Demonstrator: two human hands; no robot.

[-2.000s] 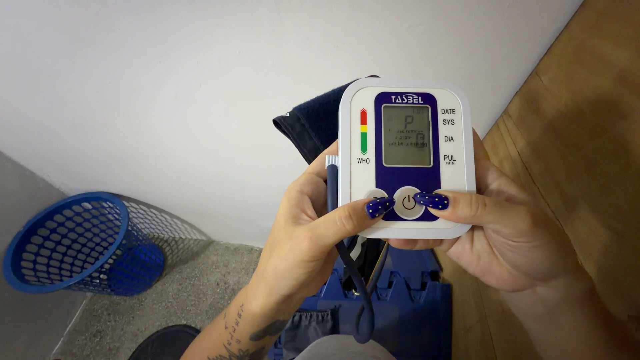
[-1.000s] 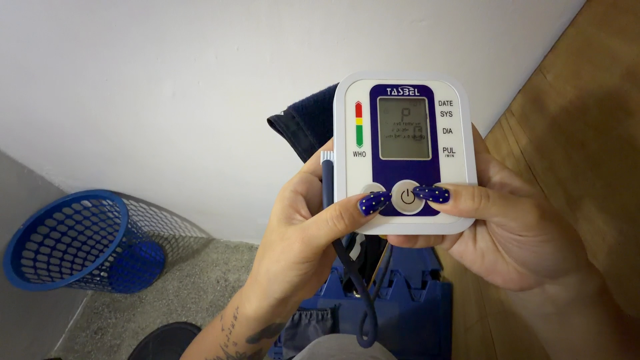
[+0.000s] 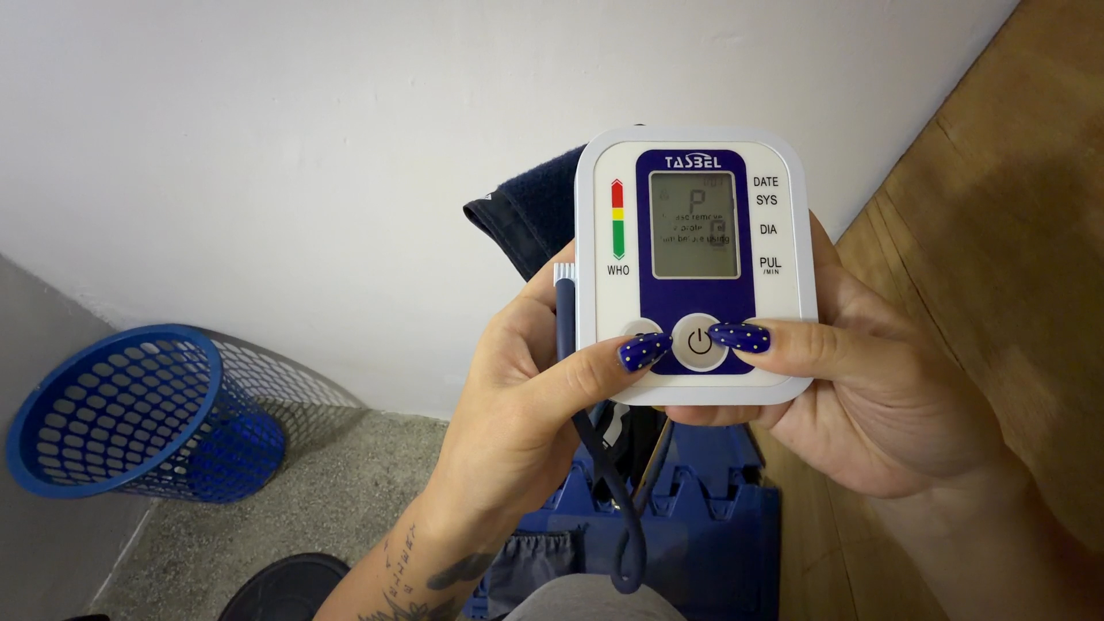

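A white and blue Tasbel blood pressure monitor (image 3: 696, 302) is held upright, its screen facing me. My left hand (image 3: 535, 388) grips its left side, the thumb over the small button at lower left. My right hand (image 3: 888, 388) holds the lower right side, its thumb tip at the right edge of the round power button (image 3: 699, 341). The display (image 3: 694, 224) shows faint segments. A dark blue air hose (image 3: 634, 543) plugs into the left side and loops down below the monitor. Behind the monitor, a dark blue fabric cuff (image 3: 526, 211) partly shows. Most fingers are hidden behind the casing.
A blue perforated plastic basket (image 3: 147, 485) stands on the speckled floor at left, by the white wall (image 3: 302, 172). Below it is a round black object (image 3: 285, 591). A blue plastic item (image 3: 716, 552) lies beneath the hands, beside wooden boards (image 3: 975, 216) at right.
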